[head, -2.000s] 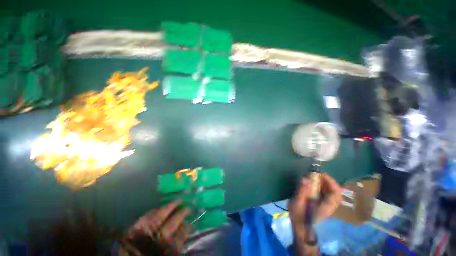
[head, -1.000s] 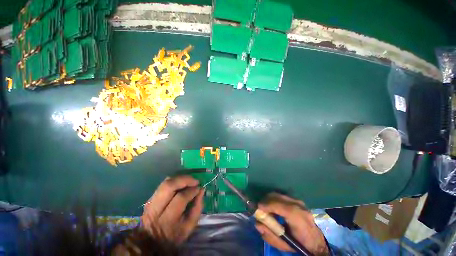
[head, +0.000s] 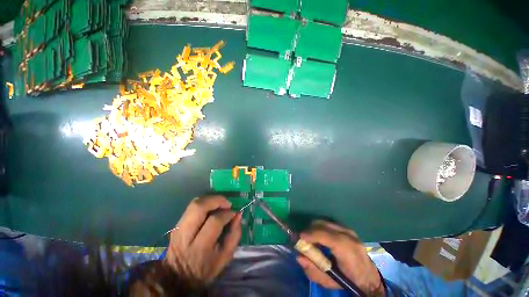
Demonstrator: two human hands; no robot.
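A green PCB panel (head: 273,181) lies near the bench's front edge, with one orange flex circuit (head: 236,173) on its top row. My left hand (head: 204,236) pinches thin silvery solder wire (head: 247,206) at the panel's left side. My right hand (head: 339,255) holds the soldering iron (head: 313,256) by its pale collar. The iron's tip and the wire's end meet at the panel's centre seam, just below the top row. My left fingers hide part of the panel's lower left boards.
A loose orange flex circuit pile (head: 152,125) lies at left. Uneven green panel stacks (head: 72,49) stand at upper left, plain green panels (head: 293,49) at top centre. A whitish cup (head: 426,169) with silvery bits and a black box (head: 503,130) are at right. A cardboard box (head: 449,254) is below the bench.
My right hand has moved from the whitish cup to the panel, bringing the iron's tip to the centre seam. Over the last second the hands have barely moved; the view has shifted slightly.
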